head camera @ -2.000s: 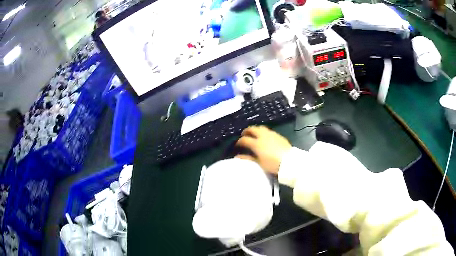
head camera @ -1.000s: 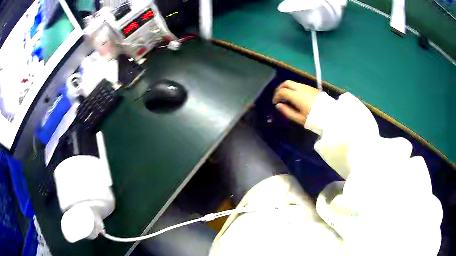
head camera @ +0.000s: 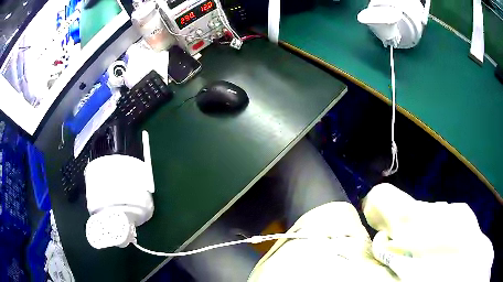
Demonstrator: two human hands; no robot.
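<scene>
A white security camera (head camera: 118, 190) lies on the dark green desk mat at the left, its dark lens end towards the keyboard and its perforated base towards me. Its white cable (head camera: 193, 251) runs right over the desk edge to my lap. Another white camera (head camera: 398, 21) sits on the green-topped bench at the upper right, its cord (head camera: 392, 110) hanging over the bench edge with the end looped. My right arm shows only as a pale sleeve at the lower right; the hand is hidden. My left hand is not in view.
A black mouse (head camera: 223, 97), a keyboard (head camera: 144, 98), a smartphone (head camera: 183, 65) and a power supply with red digits (head camera: 194, 25) stand on the desk. A monitor (head camera: 55, 60) is at the upper left. Blue crates (head camera: 19, 187) are at the left edge. The bench edge curves along the right.
My right hand has left the bench edge beside the hanging cord and dropped out of sight behind the sleeve. The view has shifted, so the desk things appear further right.
</scene>
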